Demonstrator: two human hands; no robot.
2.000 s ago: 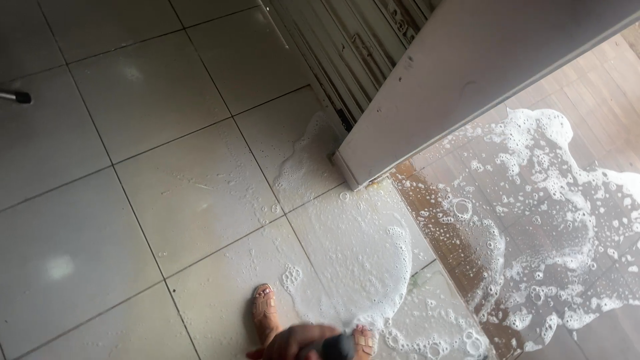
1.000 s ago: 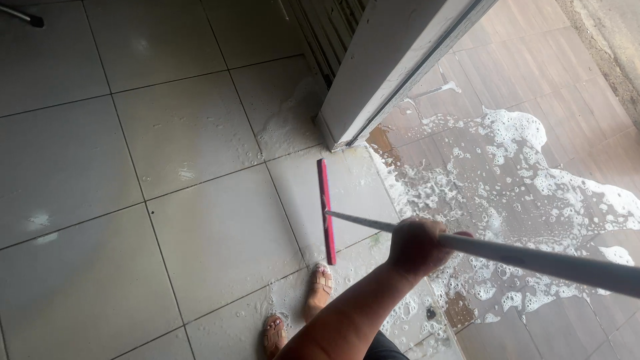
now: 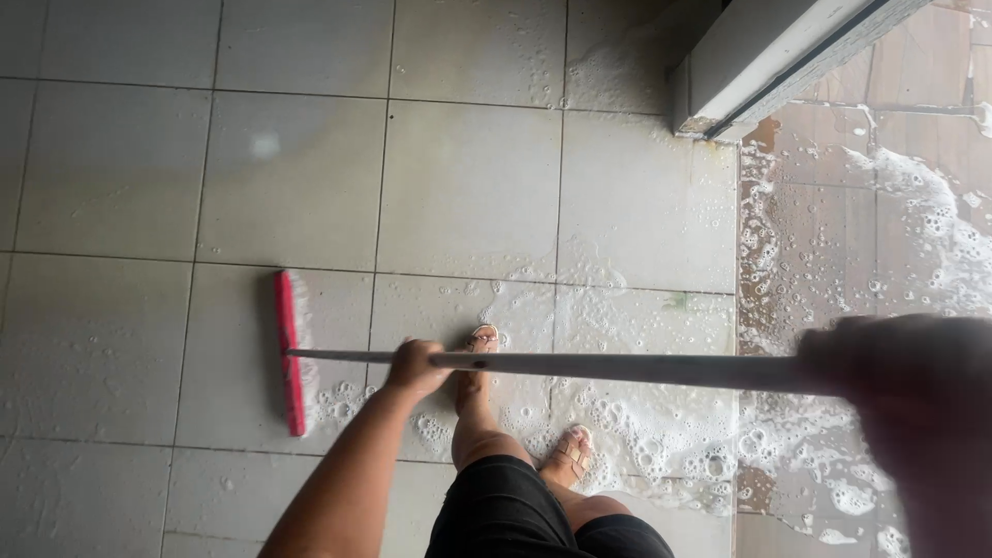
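Note:
A floor squeegee with a pink-red head rests on the light floor tiles at the left, foam along the right side of its blade. Its long pale handle runs right across the view. My left hand is closed around the handle's lower part, a short way from the head. At the right edge my right hand, dark and blurred, grips the upper part of the handle. White soap foam lies on the tiles around my sandalled feet and to their right.
A white door frame or wall end reaches down from the upper right. Beyond the tile edge, wood-look brownish tiles are wet with foam. My feet in strapped sandals stand on wet, soapy tiles.
The squeegee head has moved left, away from the door frame. My left hand now shows on the lower handle; one second ago only one hand was visible on it.

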